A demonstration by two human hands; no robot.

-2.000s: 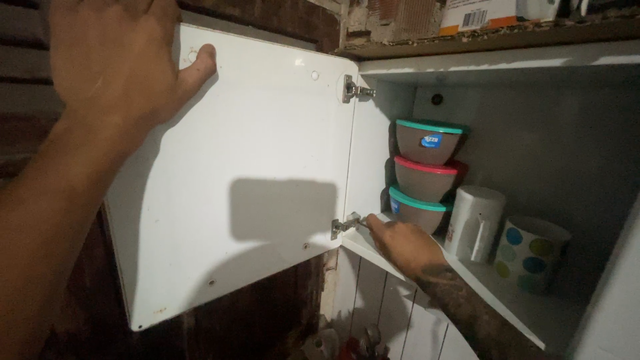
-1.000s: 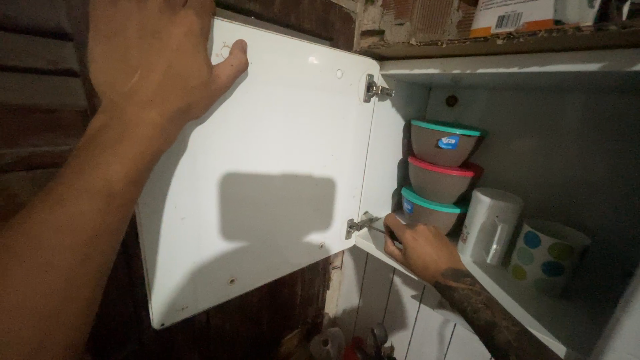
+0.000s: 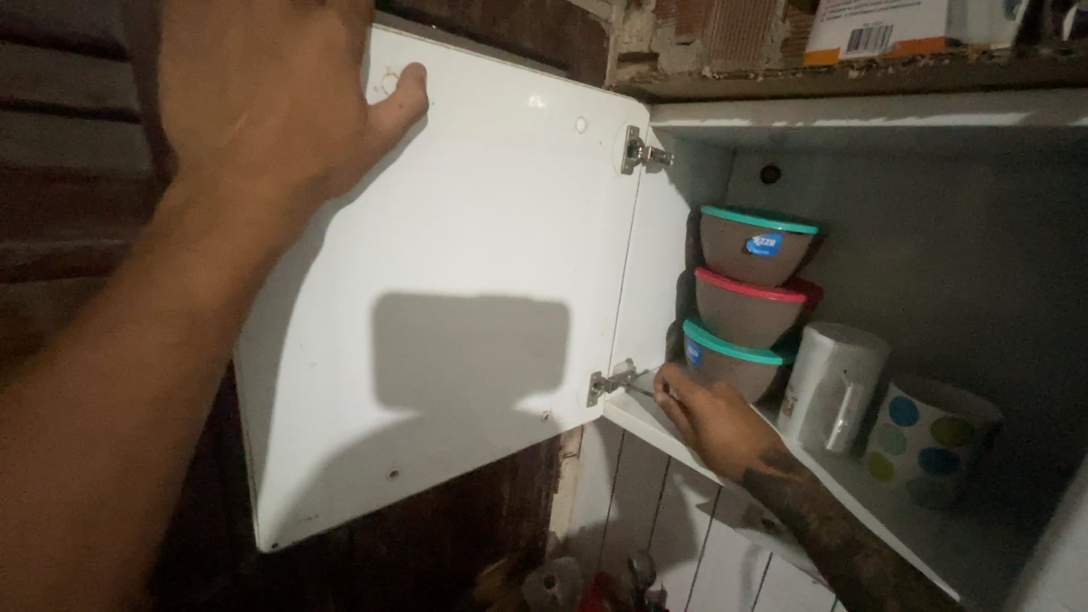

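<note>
A white cabinet door stands swung out to the left on two metal hinges. My left hand rests at its upper left edge, thumb on the inner face; the other fingertips are out of view. Beside the lower hinge, my right hand pinches a thin metal tool, perhaps a small screwdriver, whose tip points at the hinge arm. The hand covers most of the tool. The upper hinge joins door and cabinet side.
Inside the cabinet, lidded plastic bowls are stacked by the left wall, next to a white mug and a dotted mug. A box lies on the ledge above. Utensils show below.
My right hand stays at the lower hinge, its grip slightly shifted. The left hand keeps its place on the door. The view has shifted a little.
</note>
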